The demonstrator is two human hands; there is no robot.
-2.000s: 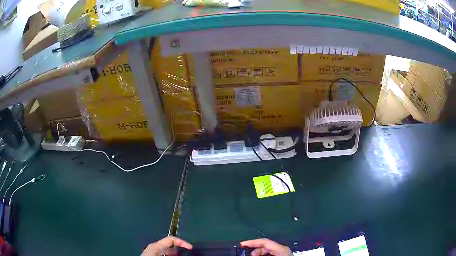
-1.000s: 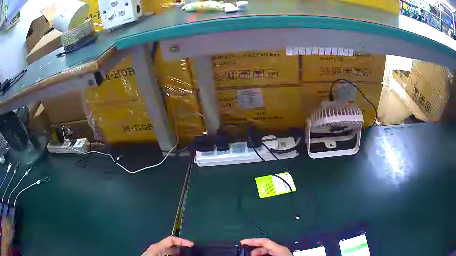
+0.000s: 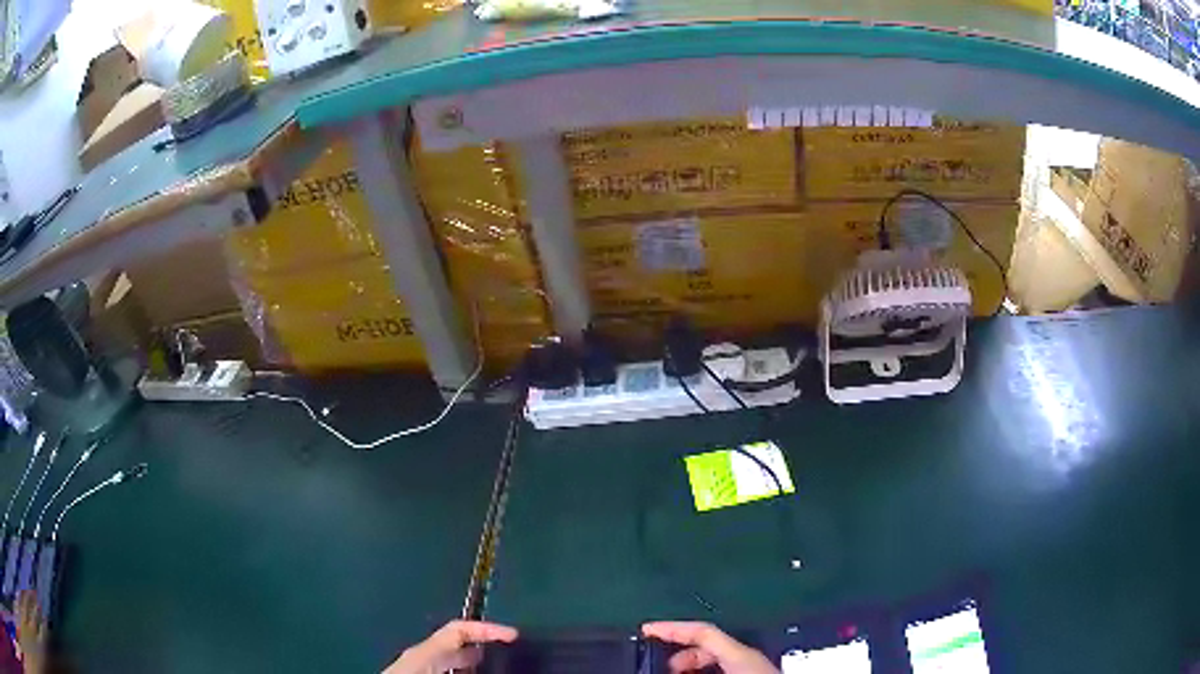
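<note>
A dark smartphone lies sideways at the bottom edge of the picture, its lower part cut off. My left hand holds its left end and my right hand holds its right end, fingertips on its top edge. Both hands are cut off by the picture's edge. To the right of my right hand, a phone with a lit white screen lies on the mat. Further right is another phone with a white and green screen.
A yellow-green and white card lies mid-bench under a thin black cable. Behind are a power strip, a white fan-like unit and cartons. Another person's hand is at dark devices with white leads, far left.
The scene has shifted slightly right in the view. Both my hands remain on the phone. The other person's hand at far left has changed position.
</note>
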